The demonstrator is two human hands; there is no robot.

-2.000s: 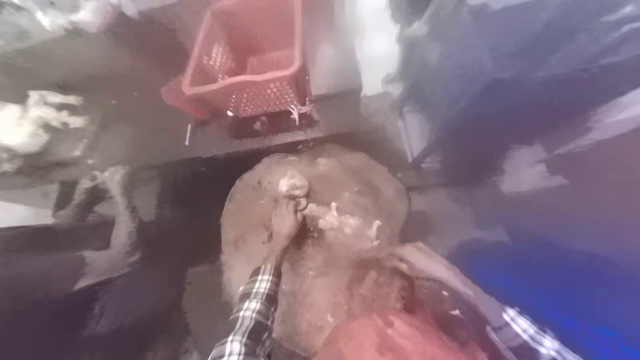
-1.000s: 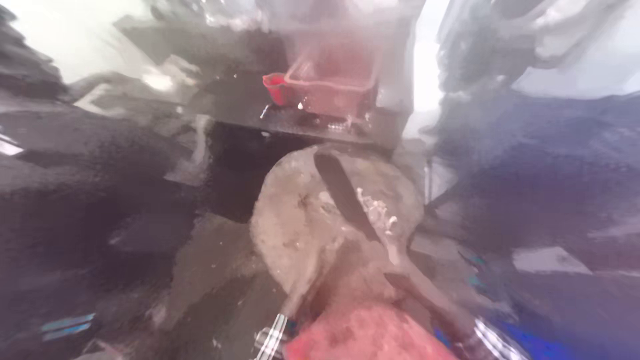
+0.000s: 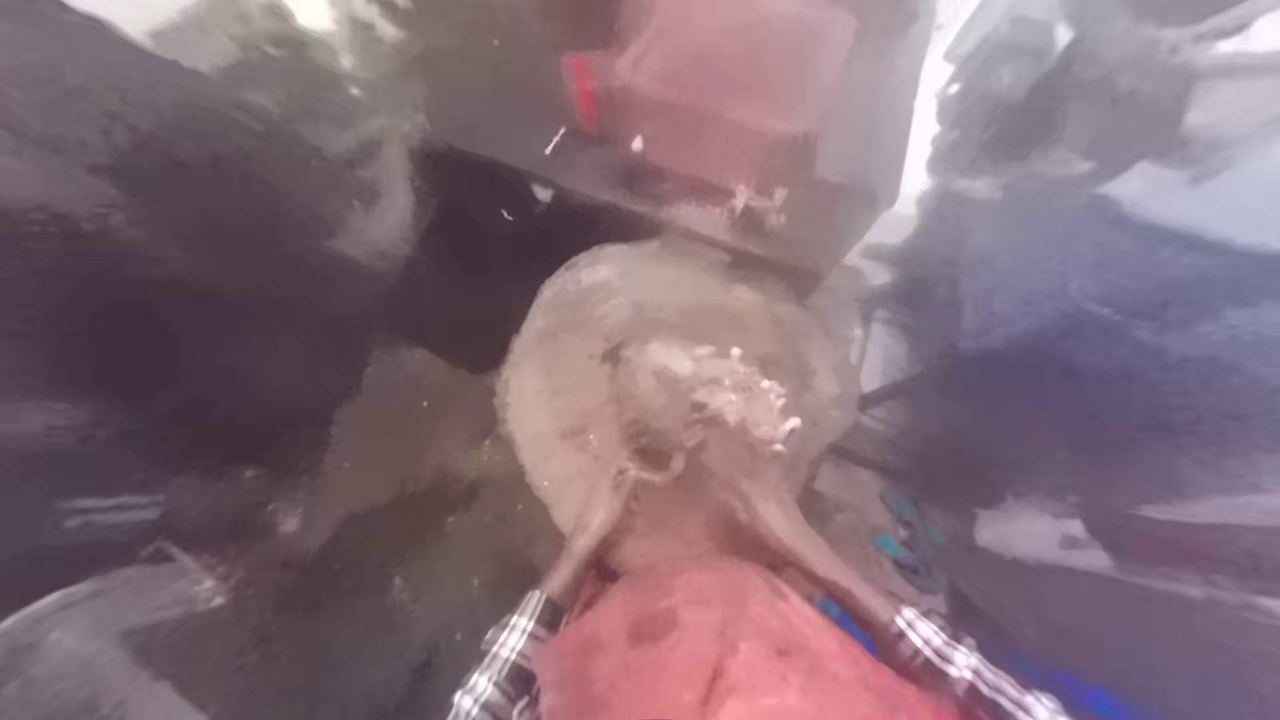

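A round chopping block (image 3: 570,380), worn and pale, stands before me. Pale, lumpy pieces (image 3: 750,400), perhaps meat scraps, lie on its right half. My left hand (image 3: 640,470) is low on the block with its fingers near the middle, close to the pieces. Beside it, my right hand (image 3: 715,450) reaches to the near edge of the pieces and seems to touch them. Blur hides the fingers of both hands, so what they grip is unclear. No knife can be made out.
Beyond the block is a dark ledge (image 3: 600,190) with small white scraps and a red plastic crate (image 3: 740,70). A smaller red container (image 3: 582,90) stands left of the crate. A red apron (image 3: 700,640) covers my front. Dark blurred shapes flank both sides.
A large dark blade seen over the block one second ago is no longer visible. My right hand has moved onto the block beside the left. The view has shifted.
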